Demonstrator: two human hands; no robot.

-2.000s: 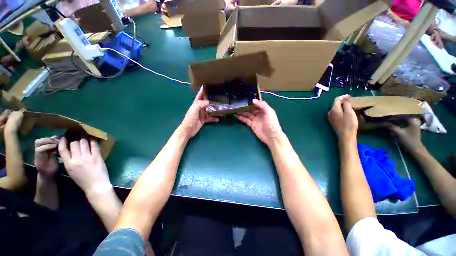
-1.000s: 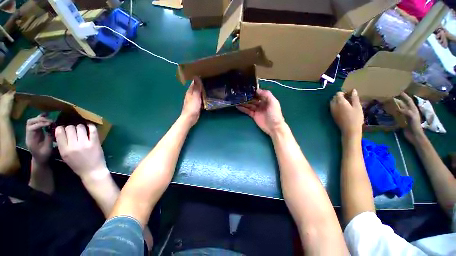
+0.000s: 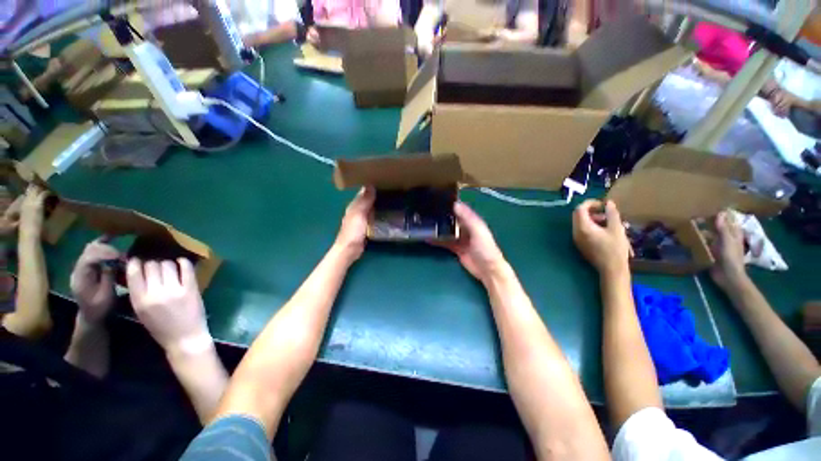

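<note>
A small brown cardboard box point(image 3: 399, 171) is held in front of me above the green mat, its lid standing up at the far side. Dark, shiny contents point(image 3: 412, 219) lie inside it. My left hand point(image 3: 356, 223) holds the box's left side, with the thumb at the upper edge. My right hand point(image 3: 474, 241) holds the right side, its fingers partly hidden under the box. The box's underside is hidden.
A large open carton point(image 3: 504, 140) stands behind the small box. A white cable point(image 3: 284, 141) runs across the green bench point(image 3: 270, 216). A blue cloth point(image 3: 675, 338) lies at right. Neighbours' hands point(image 3: 166, 297) hold similar boxes at left and right point(image 3: 680, 185).
The view has shifted, so the bench items sit lower in the picture. The small box has been levelled from a slight tilt and stays in both hands. The right neighbour's box was opened.
</note>
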